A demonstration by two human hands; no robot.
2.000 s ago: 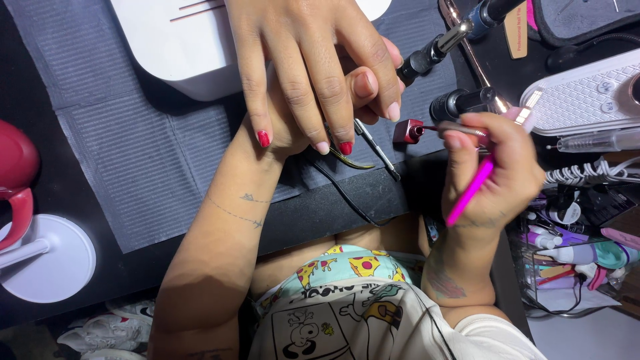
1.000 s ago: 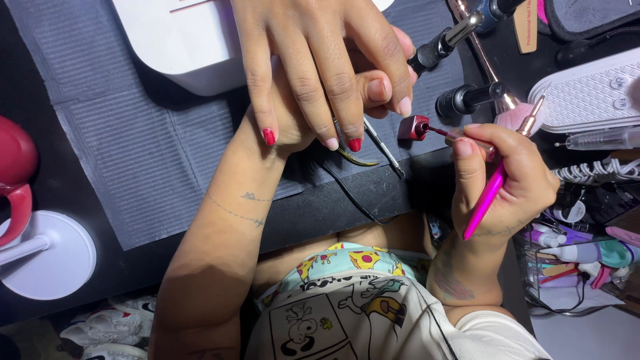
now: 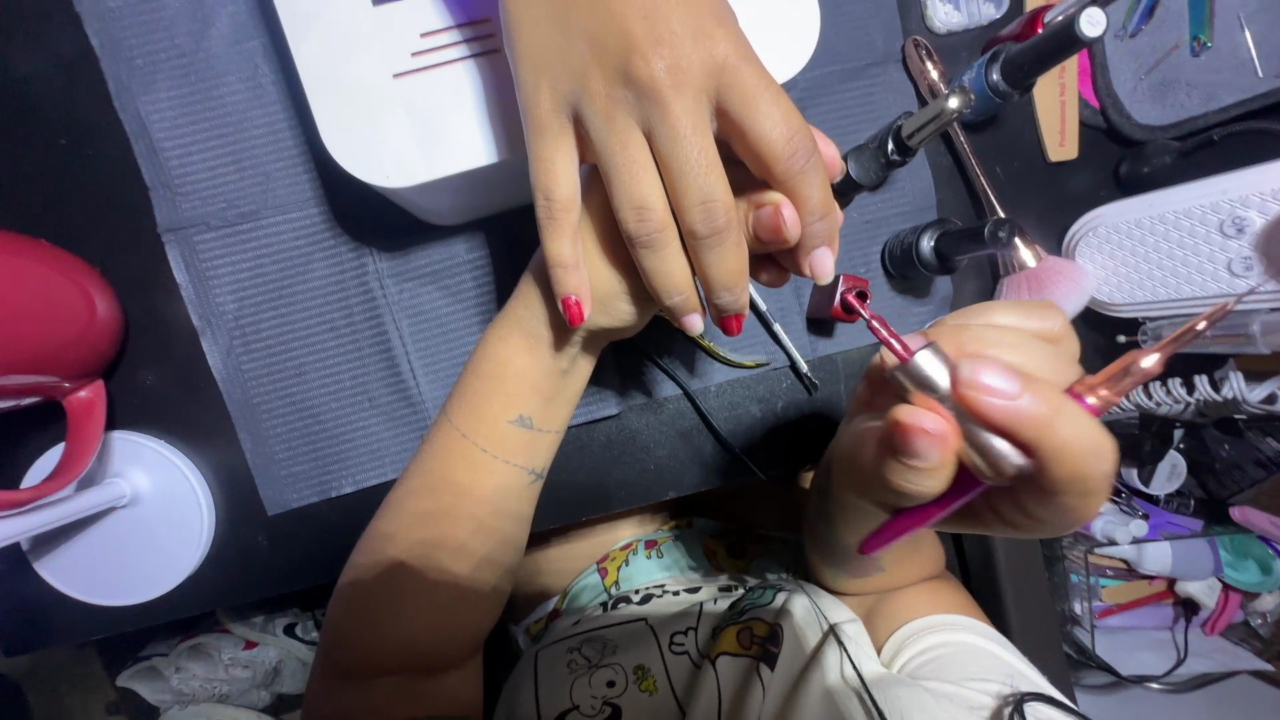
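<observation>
My left hand (image 3: pixel 600 240) lies under another person's hand (image 3: pixel 680 150) and holds its fingers, partly hidden beneath it. Two of that hand's nails are red; two others look pale pink. In my right hand (image 3: pixel 990 430) are a nail polish cap with its brush (image 3: pixel 960 410), its red stem at the mouth of a small dark red polish bottle (image 3: pixel 838 300), and a thin brush with a magenta handle (image 3: pixel 925 515). A metal tool (image 3: pixel 785 340) and curved gold tweezers (image 3: pixel 730 352) lie on the grey towel (image 3: pixel 300 370) below the hands.
A white nail lamp (image 3: pixel 400 120) stands behind the hands. At right are black bottles (image 3: pixel 935 250), a pink dusting brush (image 3: pixel 1045 283), a white device (image 3: pixel 1170 245) and a wooden nail file (image 3: pixel 1057 110). A red mug (image 3: pixel 50 320) and white round stand (image 3: pixel 130 540) are at left.
My right hand has turned, and the polish cap it holds shows more plainly now. The red brush stem stays at the bottle's mouth. The other person's hand stays over my left hand.
</observation>
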